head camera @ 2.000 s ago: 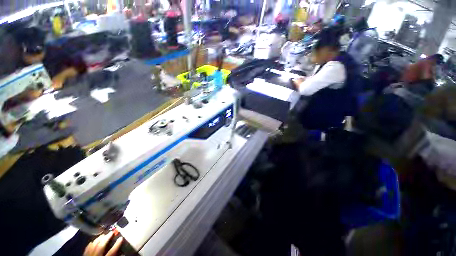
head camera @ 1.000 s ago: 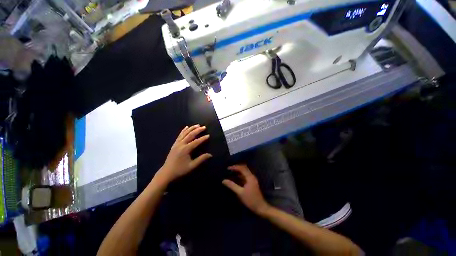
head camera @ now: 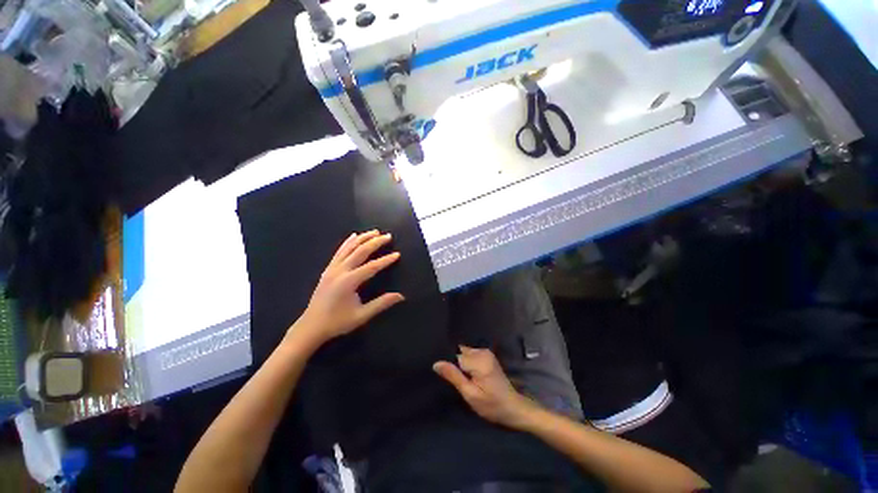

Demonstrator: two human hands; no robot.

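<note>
A black garment panel [head camera: 298, 241] lies on the machine table and hangs over its front edge onto my lap. Its upper right corner is under the lit presser foot [head camera: 396, 171] of the white sewing machine [head camera: 558, 72]. My left hand [head camera: 354, 289] lies flat on the panel with fingers spread, holding nothing. My right hand [head camera: 486, 385] is below the table edge at the panel's right edge, thumb and fingers closed on the cloth.
Black scissors [head camera: 546, 128] lie on the machine bed. A printed ruler [head camera: 616, 207] runs along the front edge. Stacked black panels [head camera: 217, 106] lie behind left. A ruffled black pile [head camera: 63, 202] and a small square device [head camera: 63, 376] are at the left.
The view has swung from the workshop down to the table. Since one second ago, my right hand has moved slightly down and closed at the panel's edge. My left hand stays on the cloth.
</note>
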